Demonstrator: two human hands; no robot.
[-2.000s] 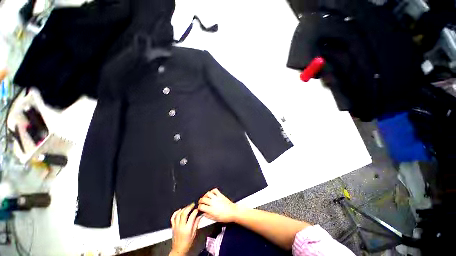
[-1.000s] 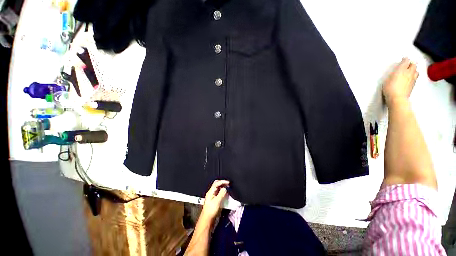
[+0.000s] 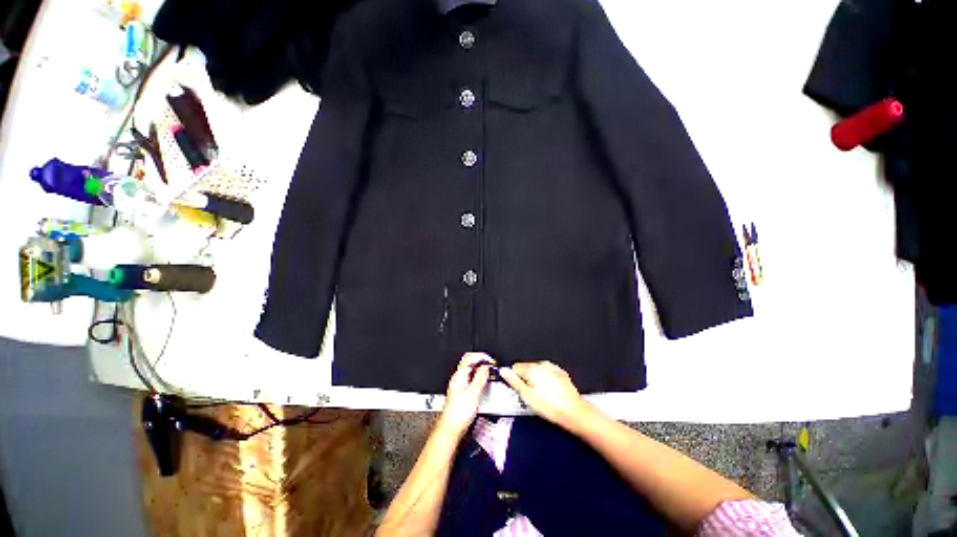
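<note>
A black jacket point(image 3: 556, 231) lies front up on the white table, with a centre row of round silvery buttons and both sleeves spread. A pale loose thread point(image 3: 445, 309) shows left of the lower buttons. My left hand point(image 3: 468, 386) and my right hand point(image 3: 540, 386) meet at the hem near the centre opening. Both pinch the hem edge between the fingertips; the exact spot is partly hidden by the fingers. Small orange-and-dark snips point(image 3: 752, 255) lie beside the right cuff.
At left are a pink perforated basket point(image 3: 233, 180), thread cones point(image 3: 168, 277) and a purple bottle point(image 3: 68, 178). A black garment heap point(image 3: 247, 47) lies at upper left. A red cone point(image 3: 868, 125) is beside dark garments point(image 3: 918, 199) at right. The white table point(image 3: 819, 367) has its front edge near me.
My right hand has come back from the right side of the table to the hem beside my left hand. The view has shifted, and the jacket appears slightly smaller.
</note>
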